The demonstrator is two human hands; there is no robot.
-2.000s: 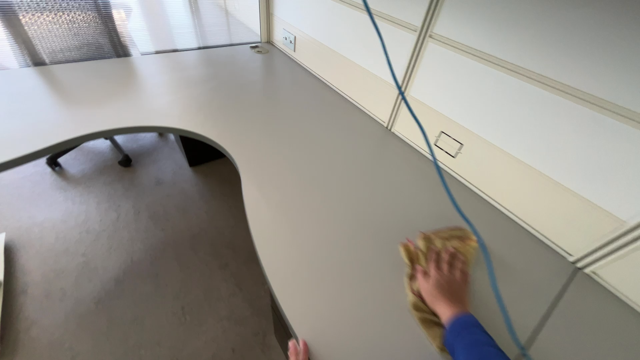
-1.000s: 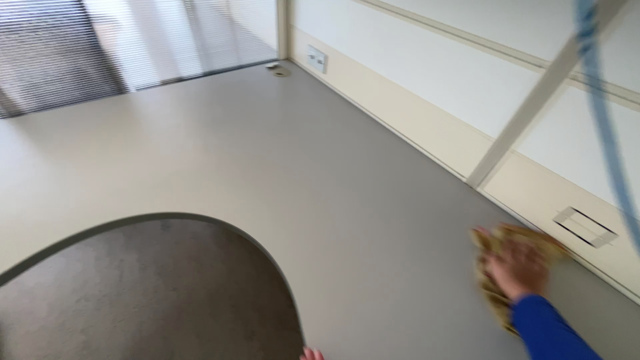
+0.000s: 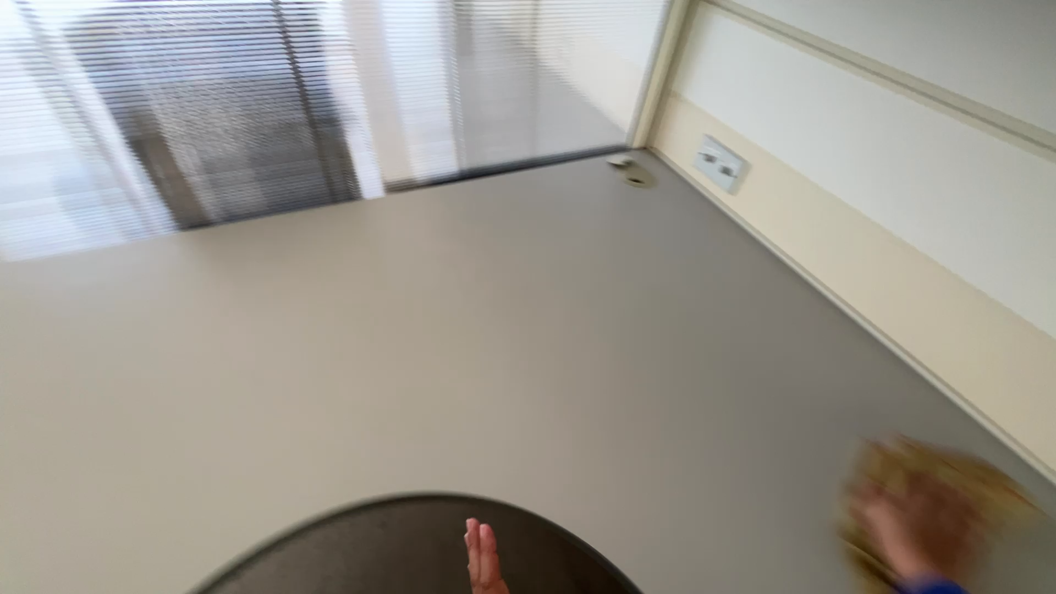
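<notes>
A yellow-brown cloth (image 3: 887,466) lies bunched on the grey desktop (image 3: 462,346) at the lower right, close to the partition wall. My right hand (image 3: 924,520) presses on it with spread fingers, blurred, and a blue sleeve cuff shows at the bottom edge. Only part of my left hand (image 3: 483,557) is visible at the bottom centre, in front of the desk's curved cut-out, with two fingers pointing up side by side; it seems to hold nothing, and the rest of it is out of view.
The cream partition wall (image 3: 825,223) runs along the desk's right side and bears a power outlet (image 3: 720,164). A cable grommet (image 3: 634,172) sits in the far corner. A ribbed translucent panel (image 3: 495,91) borders the far edge. The curved desk edge (image 3: 429,495) drops to dark floor.
The view has moved nearer to the desk's far corner. My right hand has travelled along the wall side with the cloth under it. The blue cable seen earlier is out of view.
</notes>
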